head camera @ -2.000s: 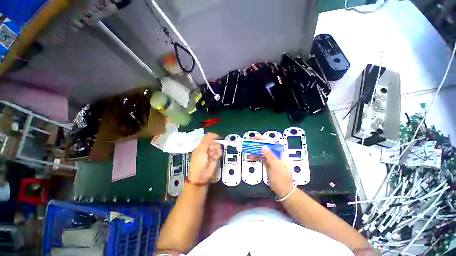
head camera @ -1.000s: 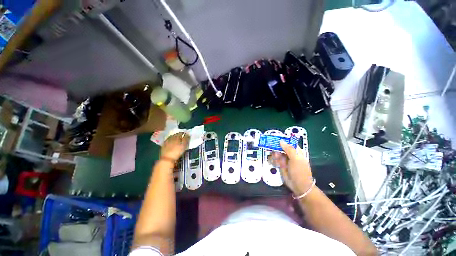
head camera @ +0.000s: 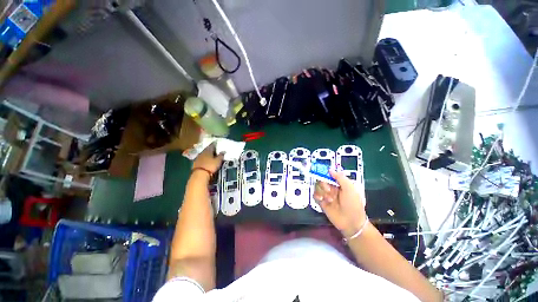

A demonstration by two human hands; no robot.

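Several silver-white front panels [head camera: 275,180] with rounded ends lie in a row on the green bench top [head camera: 389,183]. My right hand [head camera: 340,197] holds a blue-and-white glue tube [head camera: 323,169] over the panels on the right, its pale end pointing left. My left hand [head camera: 207,160] is at the crumpled white tissue [head camera: 231,147], left of the row; its fingertips are small and blurred, so I cannot tell whether they grip it. My left forearm partly covers the leftmost panel.
Red-handled nippers [head camera: 253,136] lie behind the panels. A green bottle [head camera: 206,117] leans by the wall, near a brown cardboard box [head camera: 131,141] and pink paper [head camera: 150,177]. Black housings [head camera: 312,100] line the wall. Circuit boards with cables [head camera: 489,236] heap at right.
My left hand moved from the panels to the tissue and stays there. My right hand still holds the tube, now with its pale end turned down over the panels. The view shifted slightly.
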